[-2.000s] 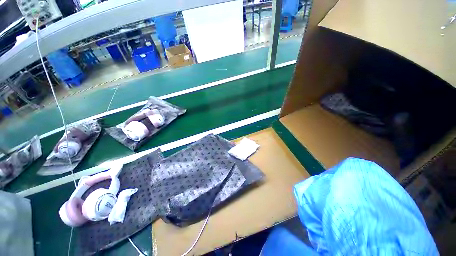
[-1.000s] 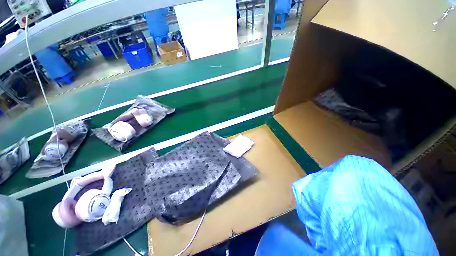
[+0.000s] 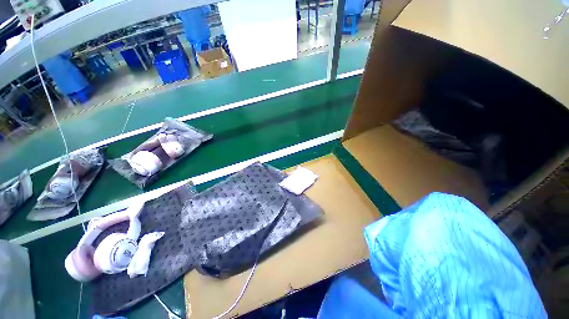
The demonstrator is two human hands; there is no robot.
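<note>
Pink and white headphones (image 3: 113, 250) lie at the left on a flat dark patterned bag (image 3: 145, 274). A white twisted strip (image 3: 145, 253) lies against their right ear cup. A bulging dark patterned bag (image 3: 240, 218) lies to the right, partly over the tan cardboard sheet (image 3: 346, 221). A small white packet (image 3: 299, 179) rests at its upper right corner. A thin white cable (image 3: 244, 291) runs from this bag to the bottom edge. A blue sleeve (image 3: 446, 255) shows at the lower right. Neither of my hands can be seen.
A large open carton (image 3: 384, 99) stands at the right with dark bags inside. Several bagged headphones (image 3: 147, 162) lie on the green conveyor (image 3: 262, 128) behind a white rail (image 3: 274, 159). A white cord (image 3: 51, 103) hangs at the left. A metal post (image 3: 335, 47) stands behind.
The view has shifted slightly. The bagged headphones on the conveyor have moved left relative to the rail. The headphones and bags in front lie as before.
</note>
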